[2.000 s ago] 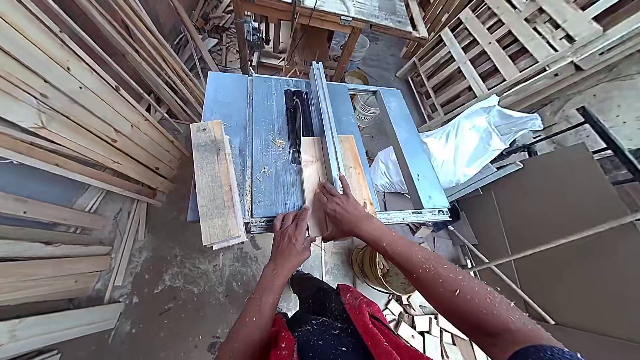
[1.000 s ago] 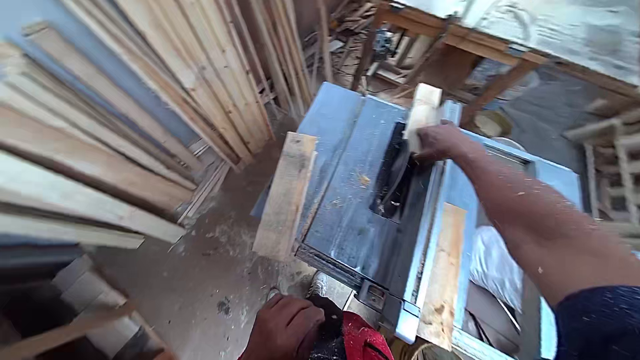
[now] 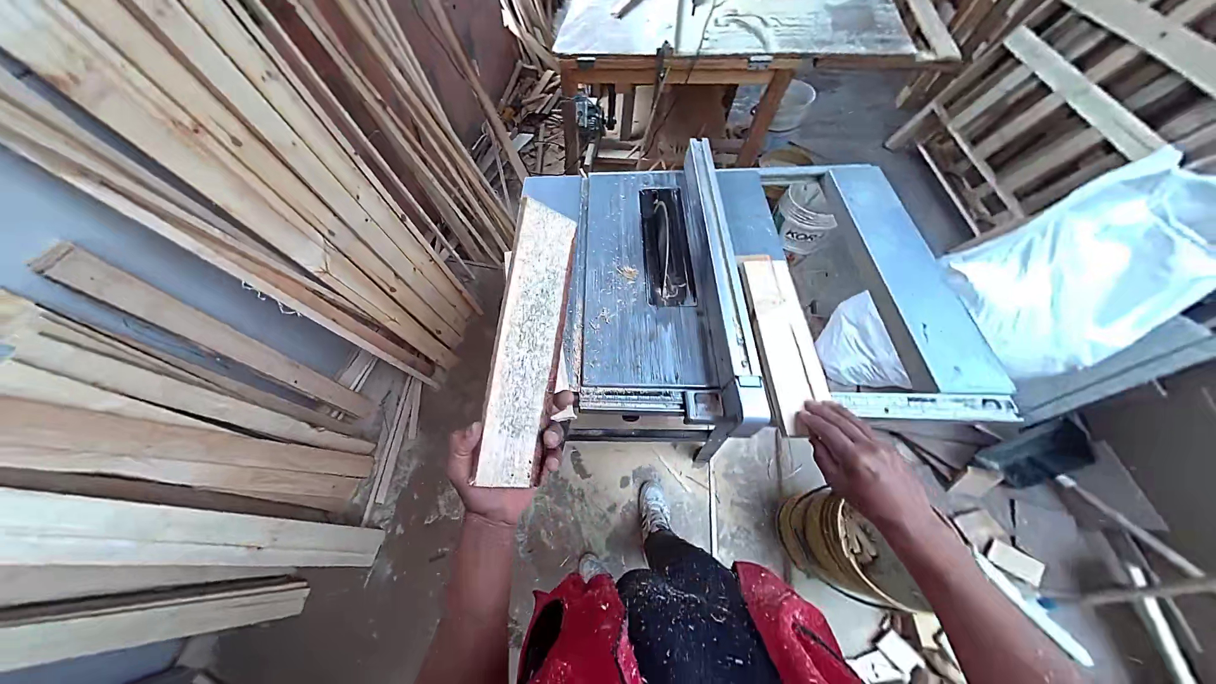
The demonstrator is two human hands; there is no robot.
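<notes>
My left hand (image 3: 508,465) is closed around the near end of a rough wooden board (image 3: 527,351), which is raised at the left edge of the table saw (image 3: 646,351). Part of another piece of wood shows behind that board. My right hand (image 3: 855,456) has its fingers on the near end of wooden boards (image 3: 784,342) lying to the right of the metal rip fence (image 3: 724,285); whether it grips them I cannot tell. Left of the fence is the saw's dark throat plate (image 3: 668,247), with sawdust (image 3: 627,273) on the tabletop beside it.
Long boards (image 3: 285,190) lean along the left wall. A wooden workbench (image 3: 665,66) stands beyond the saw. A yellowish bucket (image 3: 826,541) stands near my right forearm, with wood offcuts (image 3: 893,655) on the floor. White plastic sheeting (image 3: 1083,266) and wooden pallets (image 3: 1064,114) are at the right.
My right hand has moved from beyond the blade area, where it held a wood piece, back to the near end of the boards right of the fence. My left hand now holds the left board.
</notes>
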